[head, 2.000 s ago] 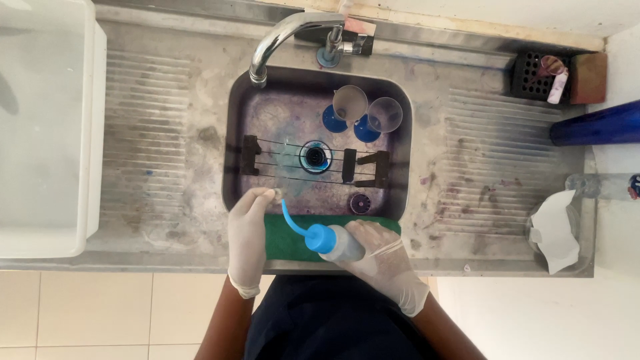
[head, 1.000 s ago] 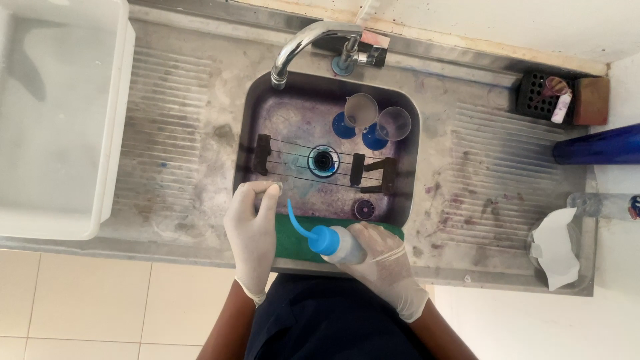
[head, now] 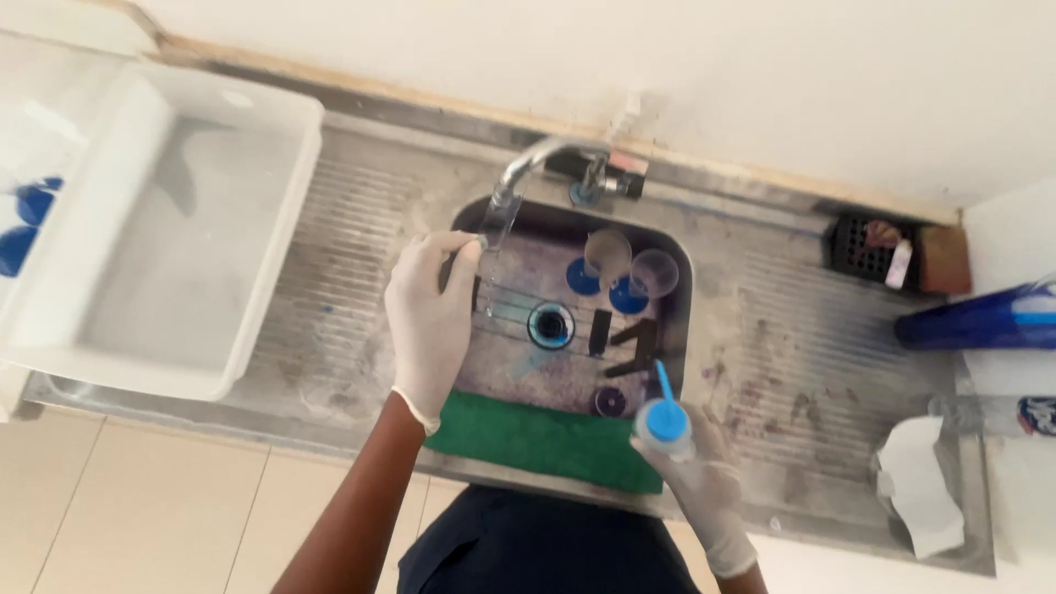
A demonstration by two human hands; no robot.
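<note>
My left hand, in a pale glove, pinches the end of a small clear glass slide between thumb and fingers, just under the spout of the chrome faucet. Water drops fall below the slide. My gloved right hand grips a plastic wash bottle with a blue cap and spout, near the sink's front right corner. Beneath, a black staining rack spans the stained sink beside the drain. Two clear conical vessels with blue bases lie at the sink's back right.
A green cloth covers the sink's front edge. At left is a white plastic tub. To the right are a black perforated rack, a brown block, a blue cylindrical object, crumpled white paper and a clear bottle.
My left hand has risen from the sink's front left to the faucet spout. My right hand has moved right with the wash bottle, now more upright. The view has shifted.
</note>
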